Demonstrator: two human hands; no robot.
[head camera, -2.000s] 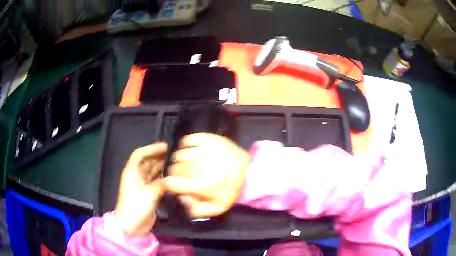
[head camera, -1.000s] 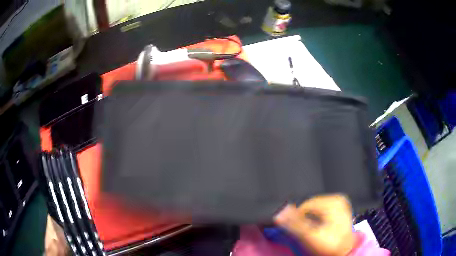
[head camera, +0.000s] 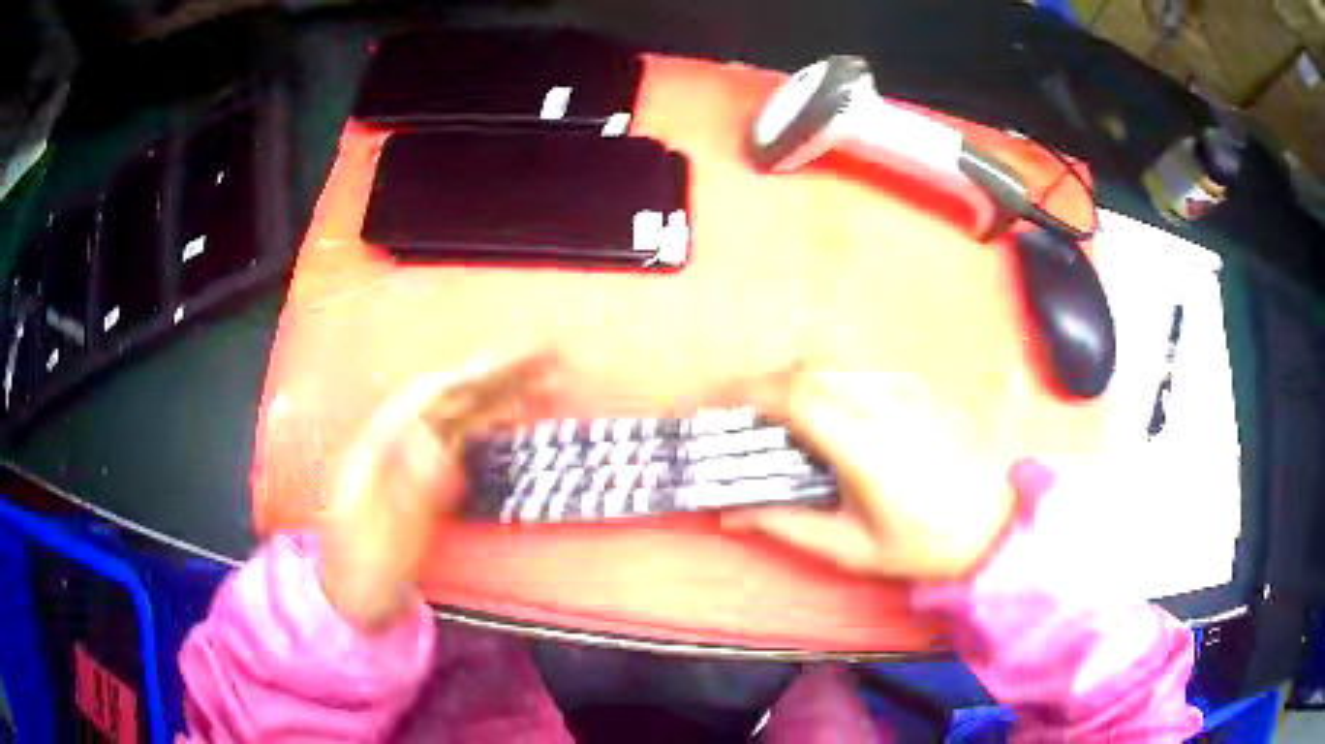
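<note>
A stack of several smartphones (head camera: 654, 465) lies between my two hands over the front middle of the orange-red mat (head camera: 480, 327), its striped edges facing me. My left hand (head camera: 407, 472) is at the stack's left end, blurred. My right hand (head camera: 908, 472) grips its right end, with fingers above and below. Two more groups of black phones lie flat at the mat's back left, one nearer (head camera: 516, 196) and one behind it (head camera: 487, 80), with white stickers at their right ends.
A white and grey barcode scanner (head camera: 886, 138) lies at the mat's back right. A black mouse (head camera: 1068, 313) and a paper sheet (head camera: 1199, 422) with a pen (head camera: 1167, 371) are at the right. A small bottle (head camera: 1189, 175) stands beyond. A black phone tray (head camera: 146, 247) is at the left. Blue crates (head camera: 87, 545) flank the bench below.
The empty black tray that my right hand held has left the view. The phone stack has gone from upright at the left to lying between both hands. The view has turned back left.
</note>
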